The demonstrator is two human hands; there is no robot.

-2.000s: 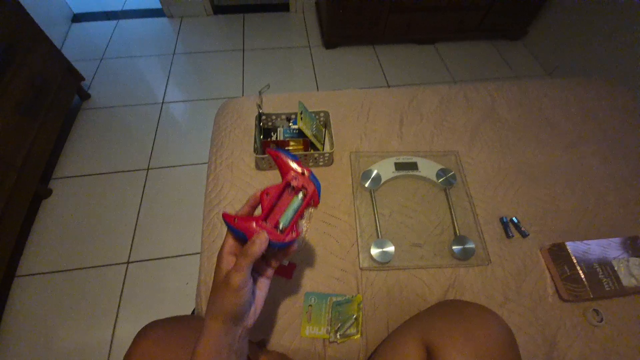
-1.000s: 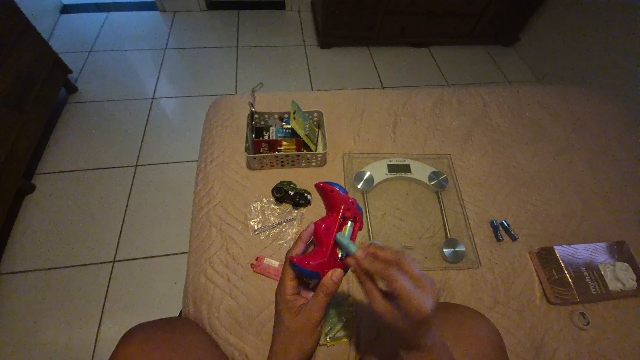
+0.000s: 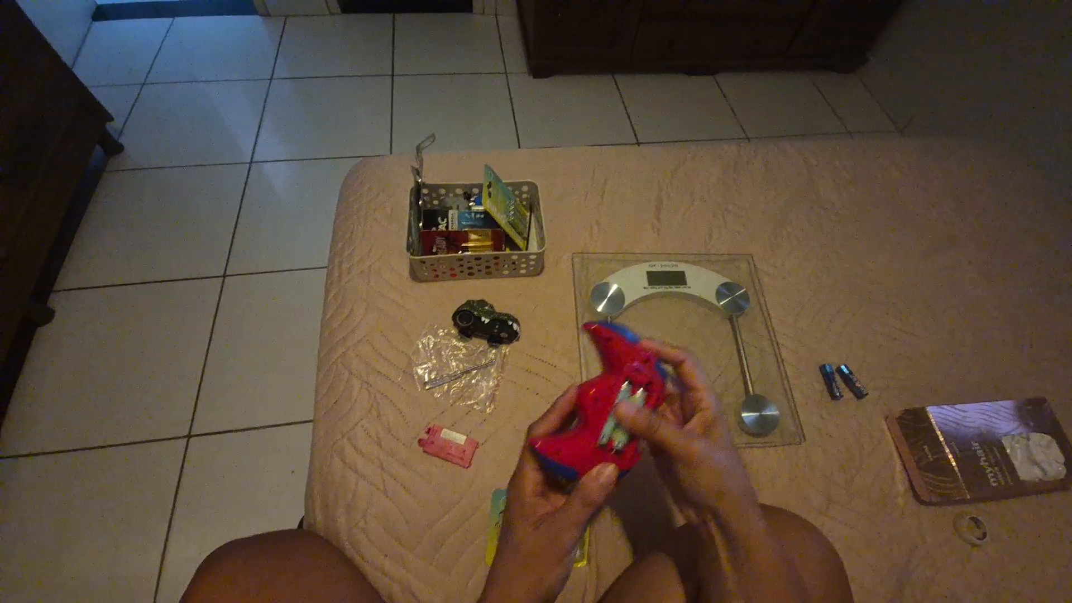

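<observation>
My left hand (image 3: pixel 553 502) grips the lower end of a red and blue plastic game controller (image 3: pixel 590 402), its underside and battery compartment facing up. Two light-coloured batteries (image 3: pixel 617 429) lie side by side in the compartment. With its thumb on the batteries, my right hand (image 3: pixel 691 427) holds the controller's other side. A pink battery cover (image 3: pixel 449 445) rests on the quilted bedspread to the left. Below the controller, a yellow-green blister pack (image 3: pixel 497 523) is partly hidden by my left hand.
A glass bathroom scale (image 3: pixel 667 276) lies behind the hands. Left are a toy car (image 3: pixel 486 322), a clear plastic bag (image 3: pixel 461 368) and a perforated basket (image 3: pixel 477 266) of packs. On the right are two blue batteries (image 3: pixel 842 381), a brown box (image 3: pixel 976 452) and a tape roll (image 3: pixel 971 528).
My right hand, out of view at first, came in with a battery at the compartment; now its thumb lies on two batteries there. The controller has moved right, over the scale's near edge.
</observation>
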